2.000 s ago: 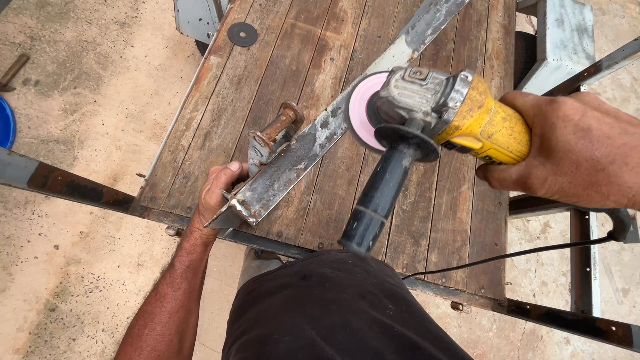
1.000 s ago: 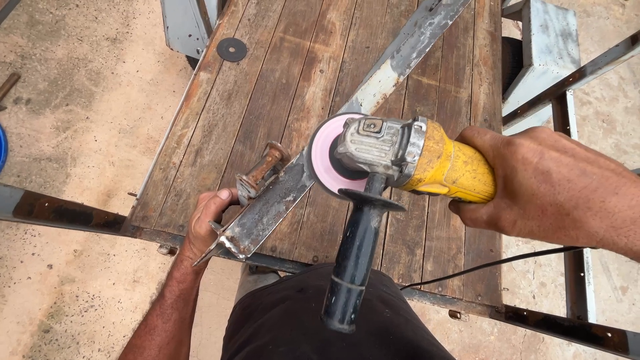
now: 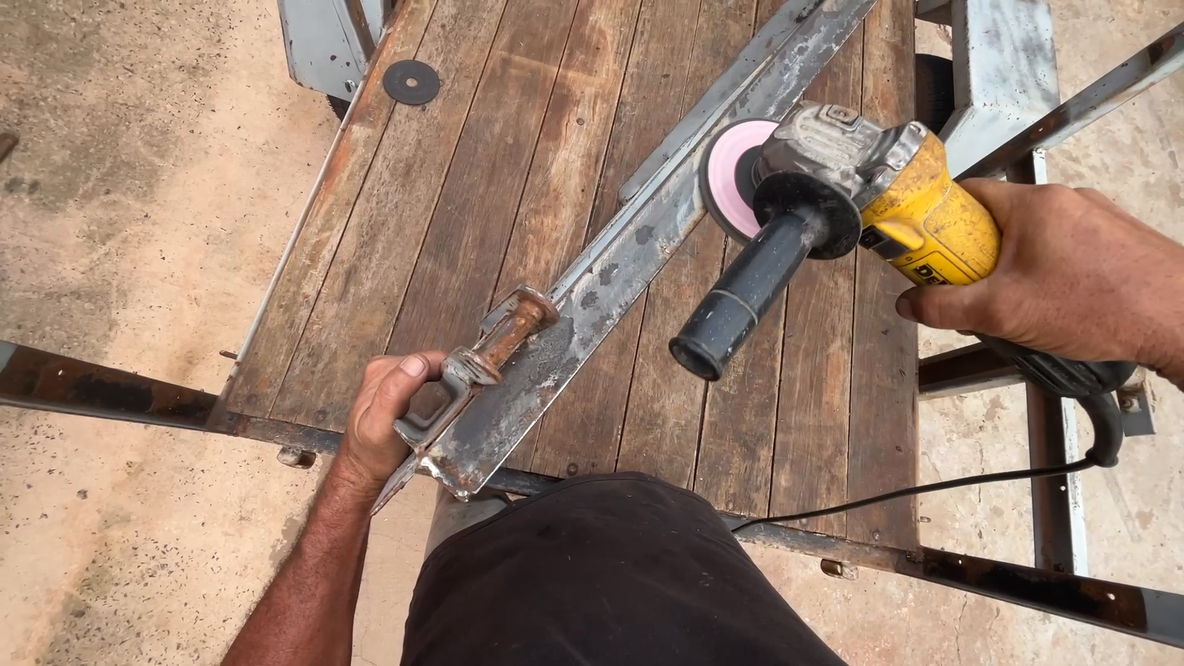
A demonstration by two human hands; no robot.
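My right hand grips the yellow body of an angle grinder, whose black side handle points down and left. Its pink-faced disc is at the right edge of a long steel angle bar; whether the two touch I cannot tell. The bar lies diagonally over the wooden deck, its near end past the front edge. At that end my left hand holds a grey metal bracket on the bar. A rusty round pin or roller is on the bracket.
A thin black disc lies at the upper left of the plank deck. The grinder's cord runs across the deck's lower right. Rusty steel rails extend on both sides, with grey metal parts at the upper right.
The angle bar has been turned on its length, so another face and the bracket now show on top. The grinder has moved from over the bar towards its right edge.
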